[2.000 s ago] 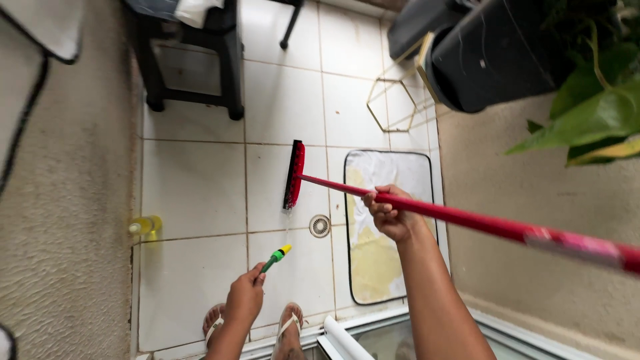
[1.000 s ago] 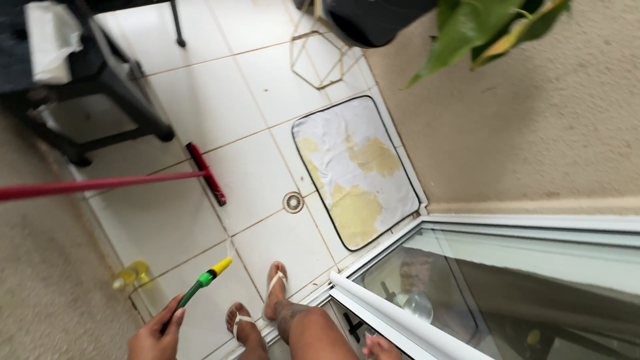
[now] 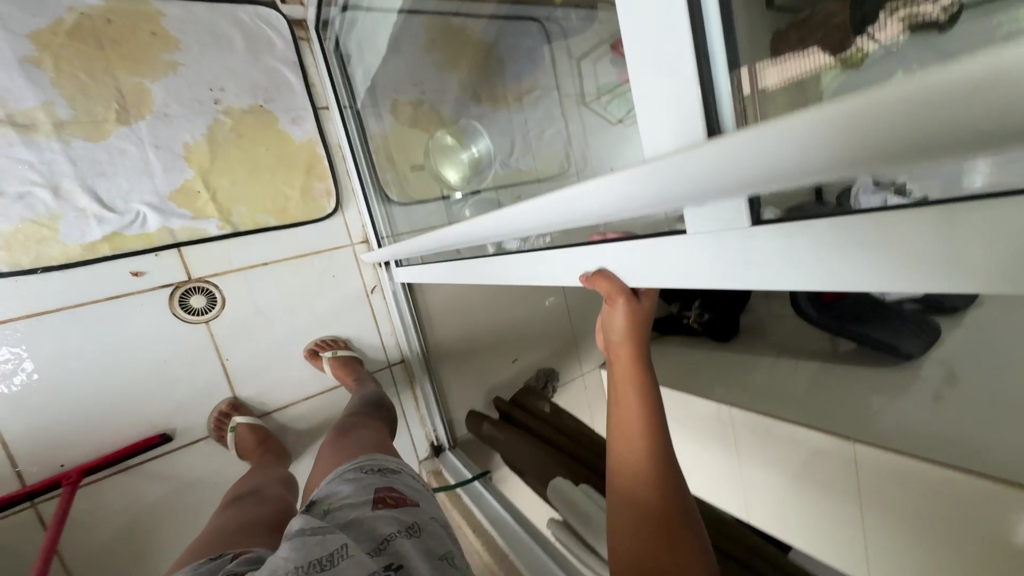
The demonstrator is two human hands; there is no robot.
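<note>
My right hand (image 3: 628,312) grips the edge of the white frame (image 3: 512,270) of a sliding glass door, thumb on the near side and fingertips showing behind it. My left hand is outside the picture. At the lower left a red floor squeegee (image 3: 88,470) rests its blade on the white tiles, its handle running out of the bottom edge. The green hose is seen only as a short green strand (image 3: 464,482) by the door track; whether it is the hose I cannot tell.
A white mat with yellow patches and black edging (image 3: 240,168) lies upper left, beside a round floor drain (image 3: 198,302). My feet in flip-flops (image 3: 332,356) stand by the door track (image 3: 416,344). Dark shoes (image 3: 868,324) and a brown curtain or cloth (image 3: 536,432) are inside the doorway.
My right hand has let go of the squeegee handle and now holds the door frame. My left hand, earlier holding a green and yellow hose nozzle, has left view. The view has swung right.
</note>
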